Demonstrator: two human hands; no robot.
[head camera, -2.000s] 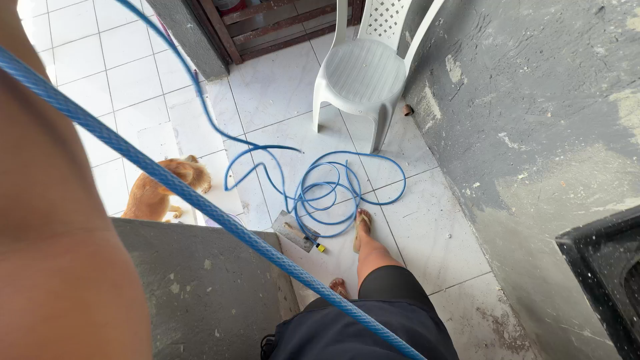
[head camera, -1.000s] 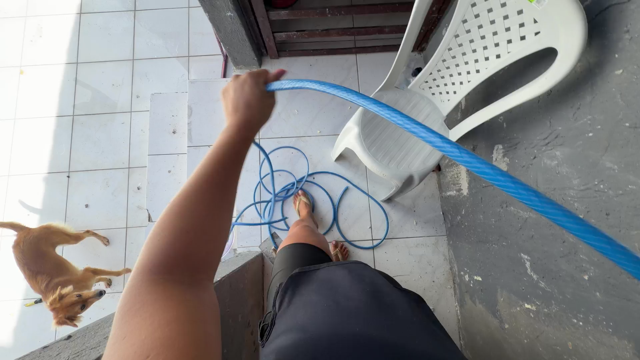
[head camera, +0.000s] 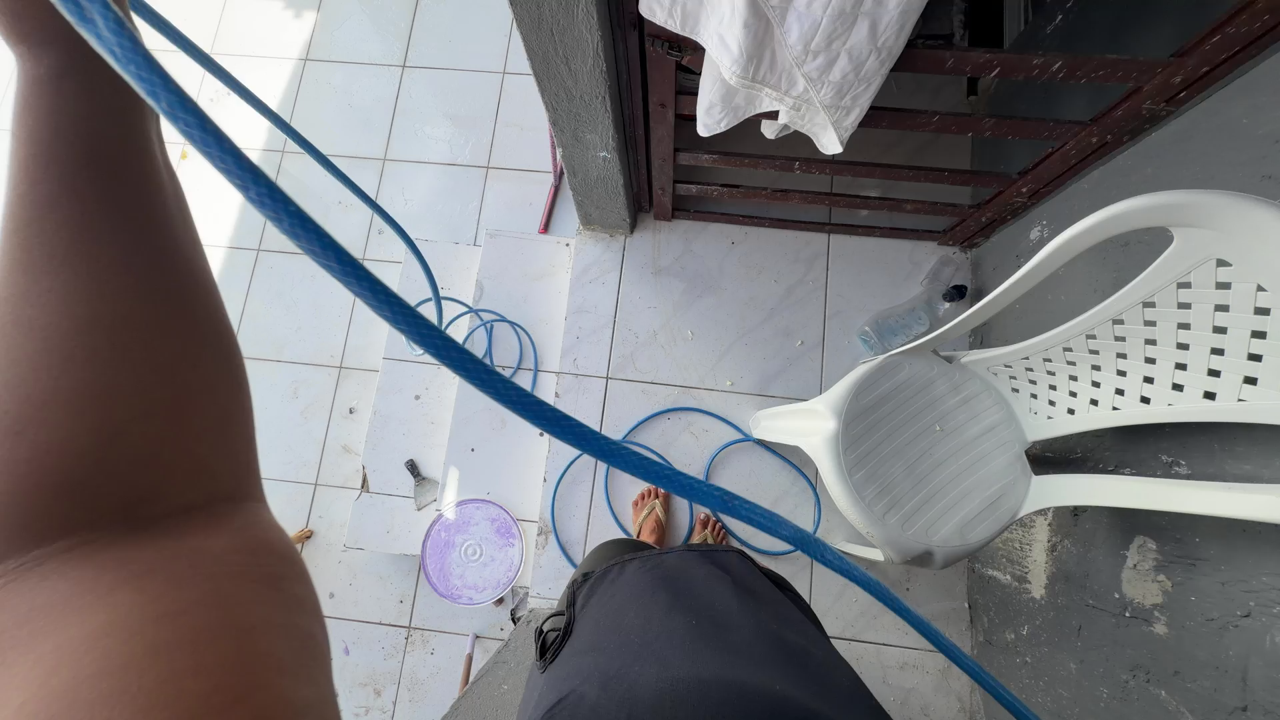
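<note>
A blue braided hose (head camera: 520, 400) runs taut-looking and close to the camera from the upper left down to the lower right edge. My left forearm reaches up the left side; its hand lies at or past the top left corner, by the hose, and the fingers do not show. My right hand is outside the picture. A thinner-looking stretch of the same kind of hose drops from the top left to loose coils (head camera: 495, 340) on the pale steps. More coils (head camera: 715, 412) lie on the tiles around my sandalled feet (head camera: 650, 515).
A white plastic chair (head camera: 930, 460) stands right, beside the grey wall (head camera: 1110, 600). A plastic bottle (head camera: 900, 320) lies behind it. A putty knife (head camera: 422, 485) and a purple-stained round lid (head camera: 472, 552) are at the left. White cloth (head camera: 800, 60) hangs over a dark red gate (head camera: 830, 170).
My left arm has moved to the upper left, and its hand, seen gripping the hose a second ago, is no longer visible. Some coils now lie on the steps. The dog is out of view.
</note>
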